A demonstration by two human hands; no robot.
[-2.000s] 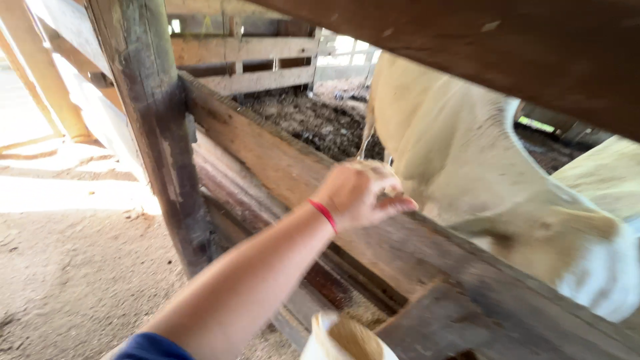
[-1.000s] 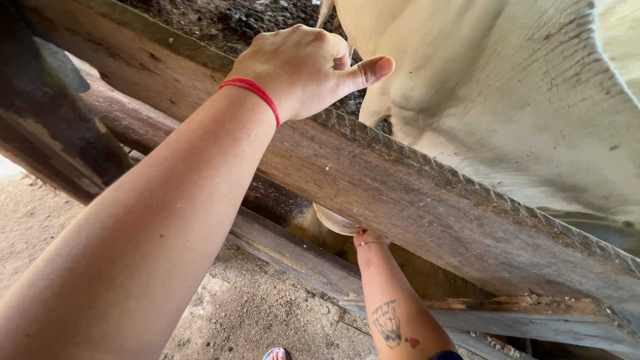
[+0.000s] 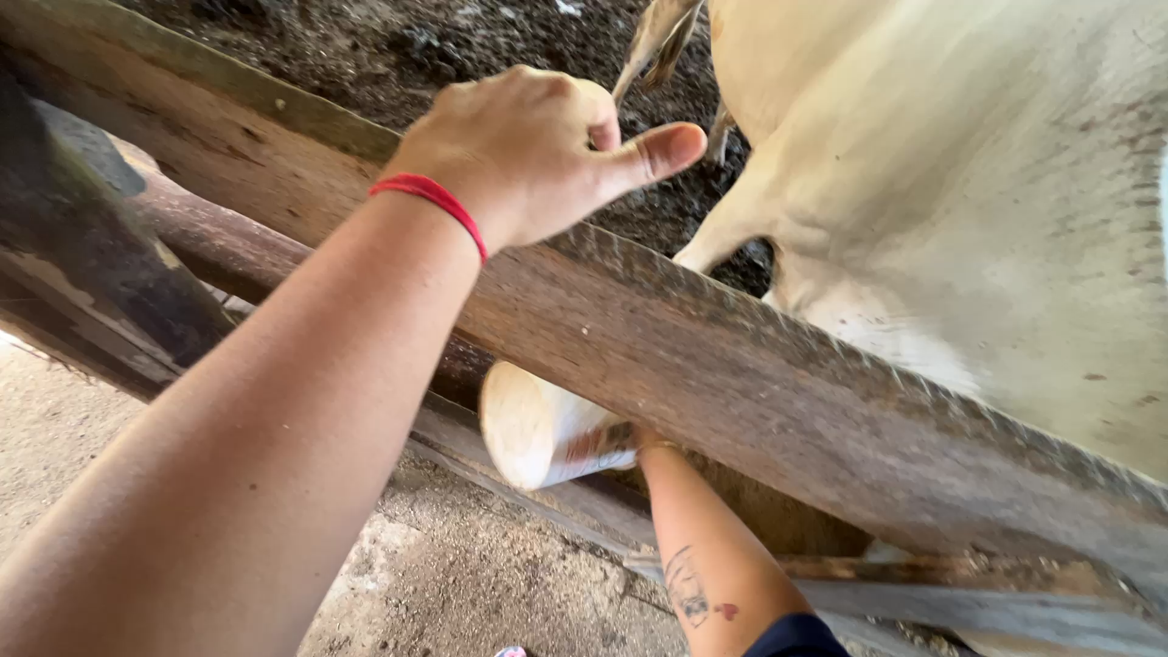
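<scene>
My left hand [image 3: 525,155] reaches over the top edge of a wooden fence board [image 3: 730,365], a red string bracelet at its wrist. The thumb sticks out to the right; the other fingers curl down out of sight, and whether they touch anything does not show. Below the board, my right hand [image 3: 650,442] is at a white cylindrical container [image 3: 584,438] and appears to hold it, though the board hides most of the fingers. The container lies tilted, one round end facing left, with printing on its side. A pale cow [image 3: 912,182] stands beyond the fence.
A thick wooden post [image 3: 100,219] leans at the left. Lower rails [image 3: 949,584] run beneath the top board. Dark, mucky ground [image 3: 365,55] lies on the cow's side, with the animal's legs on it. Sandy concrete floor [image 3: 456,557] is on the near side.
The white container, upright near the bottom two seconds ago, is now under the top board and tipped, with my right arm reaching to it. The view has swung downward.
</scene>
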